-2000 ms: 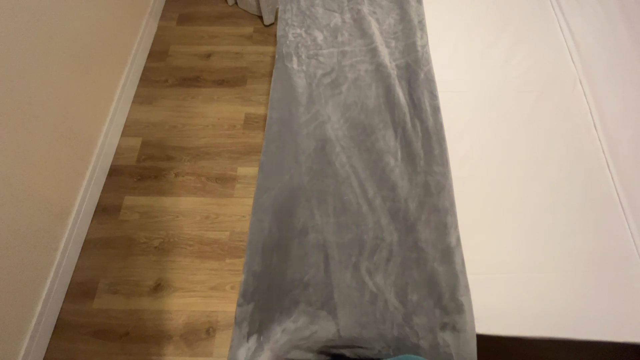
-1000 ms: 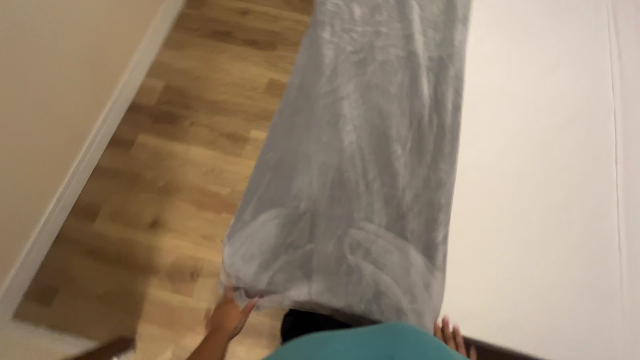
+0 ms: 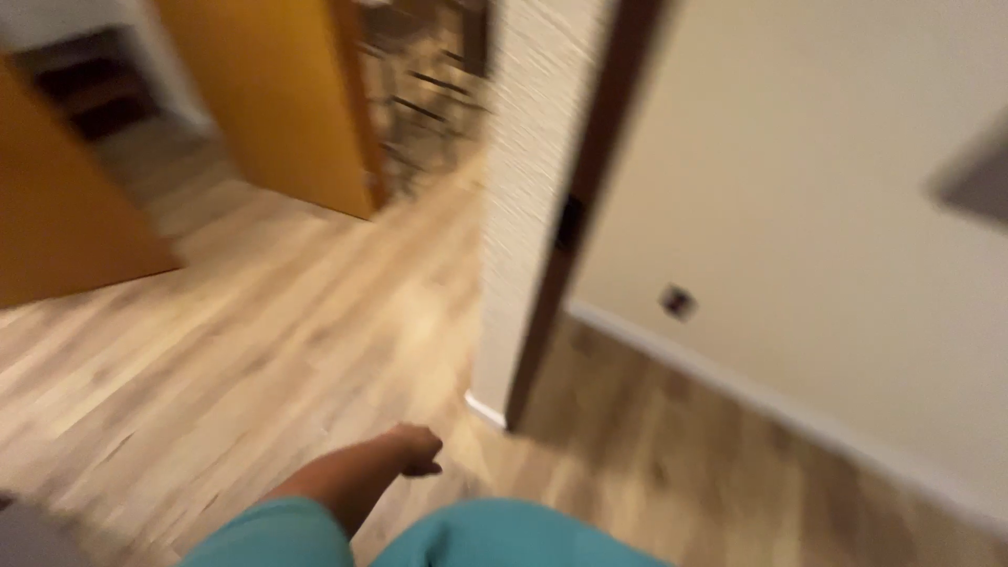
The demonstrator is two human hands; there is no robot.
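My left hand [image 3: 417,450] hangs over the wood-look floor [image 3: 276,378], near the foot of a white textured wall end [image 3: 528,157]. It is blurred; the fingers look curled and nothing shows in them, but how far they are closed cannot be told. A teal sleeve covers the upper part of that arm. My right hand is out of view. The grey blanket and the white bed surface of the earlier frames do not appear as such.
A dark door frame [image 3: 587,189] edges the wall end. Orange-brown wooden doors [image 3: 268,94] stand at the upper left. A dark wall socket or plate [image 3: 677,302] is on the beige wall. A grey thing [image 3: 39,535] lies at the lower left.
The view has swung from the bed to a doorway. One second ago my left hand was at the grey blanket's near corner; now it is away from it. My right hand has gone out of view.
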